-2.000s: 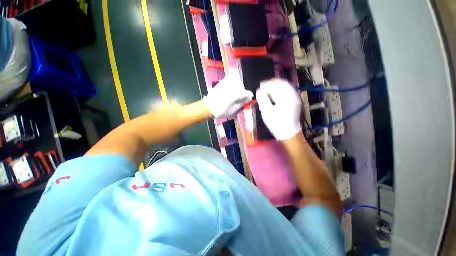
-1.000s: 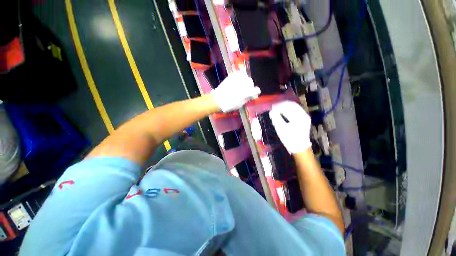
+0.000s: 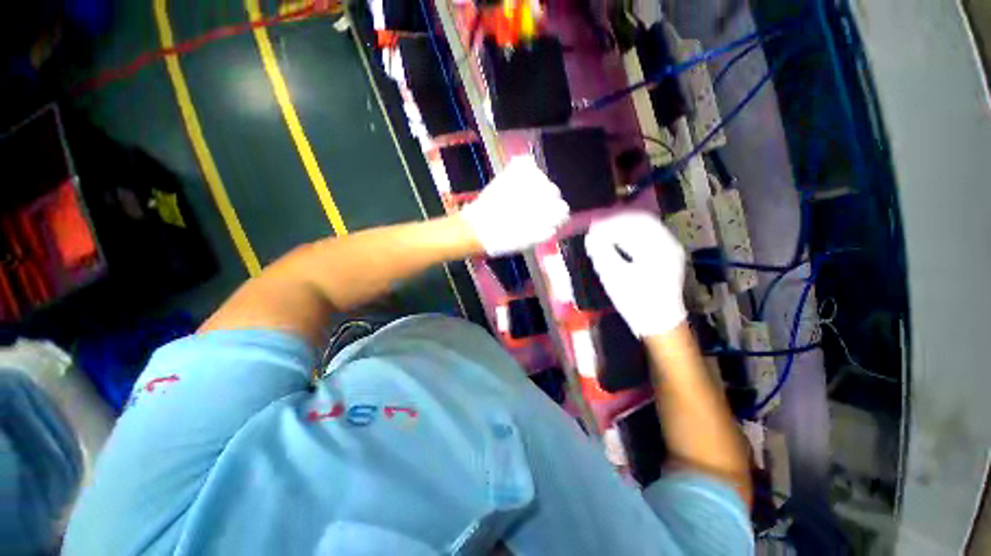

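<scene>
Black square units [image 3: 579, 168] lie in a row on the pink-matted rack tier, some with orange-red edges beneath or beside them. My left hand [image 3: 517, 206], in a white glove, is at the tier's front rail, beside one unit. My right hand [image 3: 638, 272], also white-gloved, is over the rear part of a black unit [image 3: 584, 272] and partly hides it. The fingers of both hands are blurred, and I cannot tell whether either grips anything. A small dark mark shows on the right glove.
Blue cables [image 3: 717, 54] run from the units towards the right. An off-white power strip [image 3: 734, 234] lies along the rear. A lower tier holds more black units [image 3: 462, 168]. A black bin with red items [image 3: 71, 223] stands at left on the green floor. A person's blue sleeve [image 3: 35, 456] shows lower left.
The view has shifted along the rack since the earlier frames. Different units and an orange-yellow item at the top now show. Both hands stay close to the tier, with other units around them.
</scene>
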